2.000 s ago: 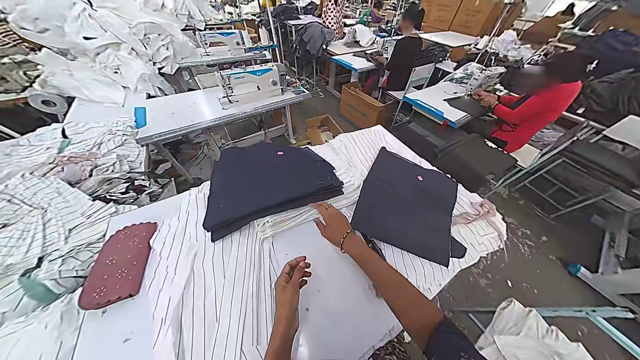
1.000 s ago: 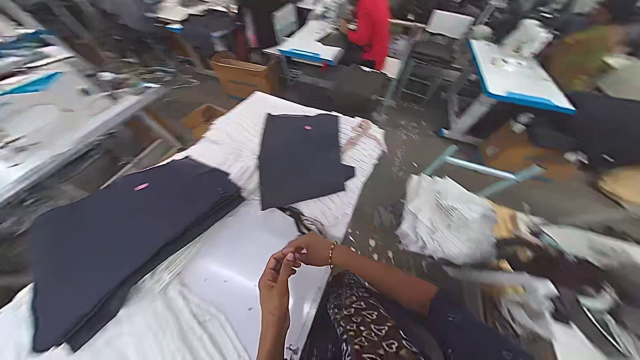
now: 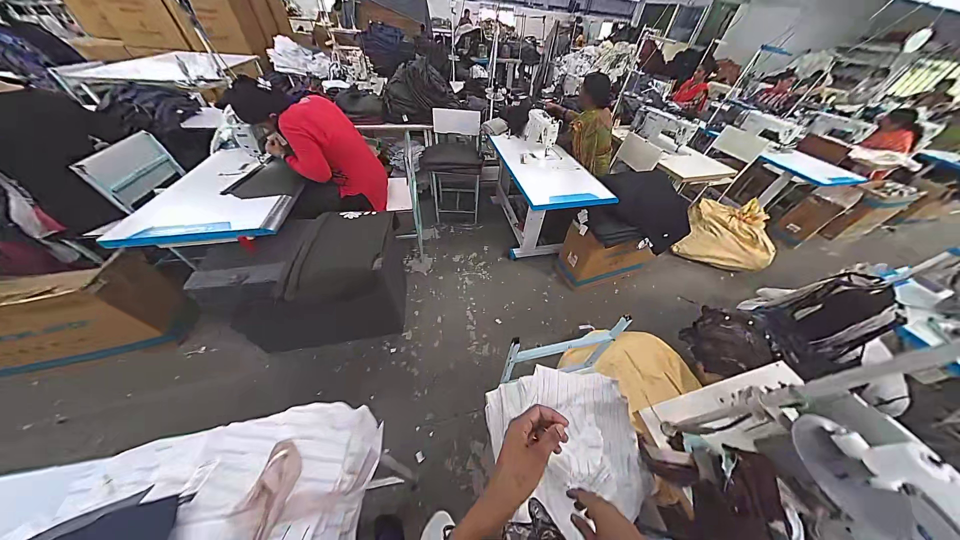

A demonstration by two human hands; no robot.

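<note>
My left hand [image 3: 534, 442] is raised in front of a stack of white striped cloth [image 3: 592, 420], its fingers curled toward the thumb; whether something small is between them cannot be told. Lower and to the right, my right hand [image 3: 596, 514] is over the same cloth with its fingers apart and nothing visible in it, partly cut off by the bottom edge. At the lower left lies more white striped cloth [image 3: 330, 457] on a table, with a pinkish strip [image 3: 277, 476] on top and part of a dark navy fabric piece [image 3: 112, 521] beside it.
A metal frame [image 3: 566, 349] stands behind the striped stack, near a yellow sack [image 3: 645, 367]. Machine parts and a board [image 3: 720, 397] are at right. A person in red [image 3: 330, 146] sits at a sewing table beyond a dark fabric-covered block [image 3: 337, 270].
The view has swung far to the right. My hands, together over the table a second ago, are now apart in front of the striped stack.
</note>
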